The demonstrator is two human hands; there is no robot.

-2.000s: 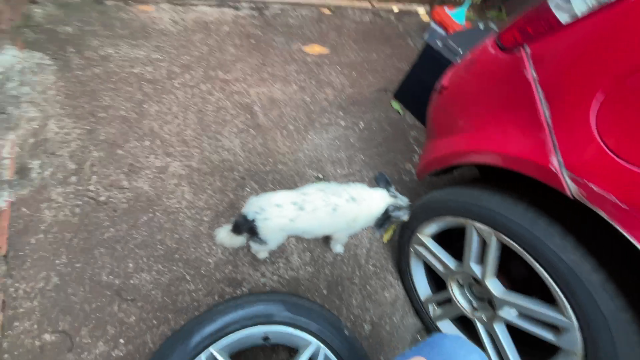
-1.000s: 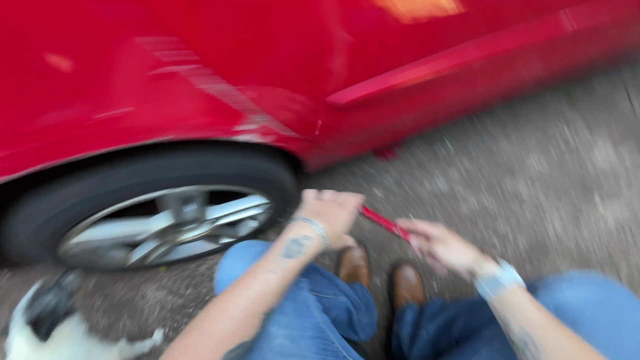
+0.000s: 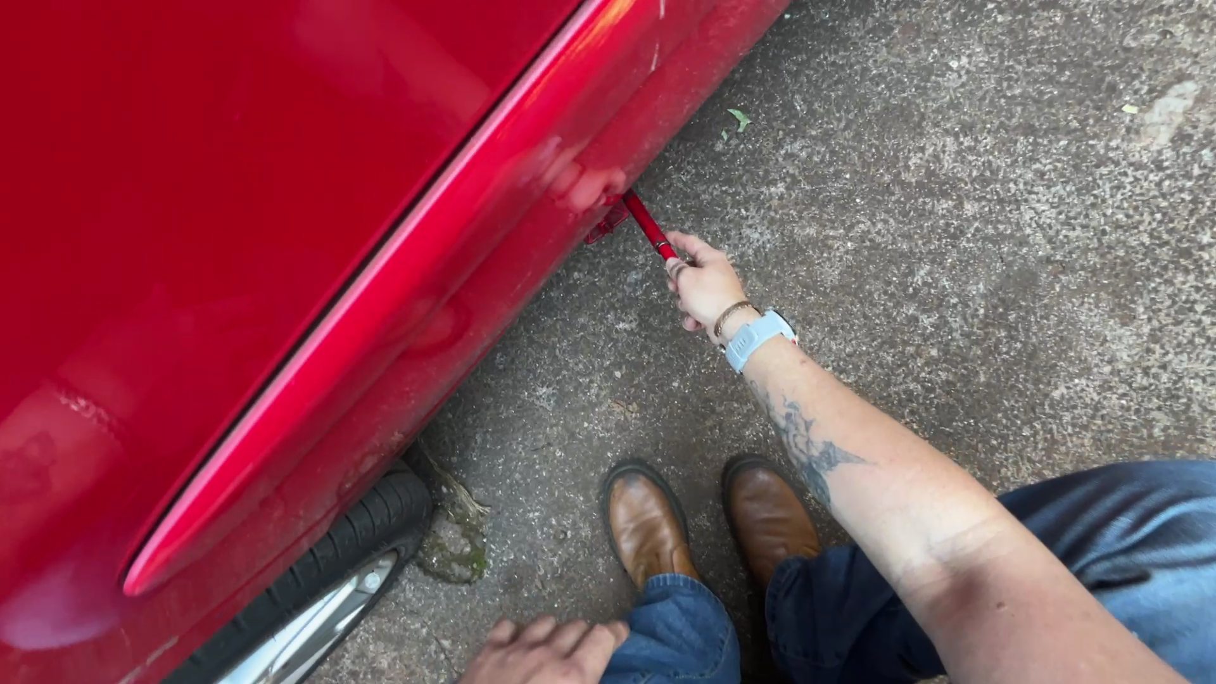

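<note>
My right hand [image 3: 705, 285], with a pale blue watch on its wrist, grips the near end of a red metal rod handle [image 3: 648, 226]. The rod's far end meets the lower edge of the red car's side sill [image 3: 456, 323], beside a red metal part [image 3: 608, 223] partly hidden under the car; it may be a jack. My left hand [image 3: 546, 651] is at the bottom edge of the view, fingers loosely spread near my knee, and no object shows in it. Its palm is hidden.
A car wheel with a silver rim [image 3: 328, 608] shows at the lower left under the body. Close to its tire lies a mossy patch [image 3: 456, 541]. My brown boots [image 3: 648, 522] stand on the rough concrete ground [image 3: 950, 237]. A small green leaf [image 3: 739, 120] lies near the car.
Both hands were at the red rod one second ago; now only my right hand holds it, at the sill. My left hand has come away. The view has turned along the car's side.
</note>
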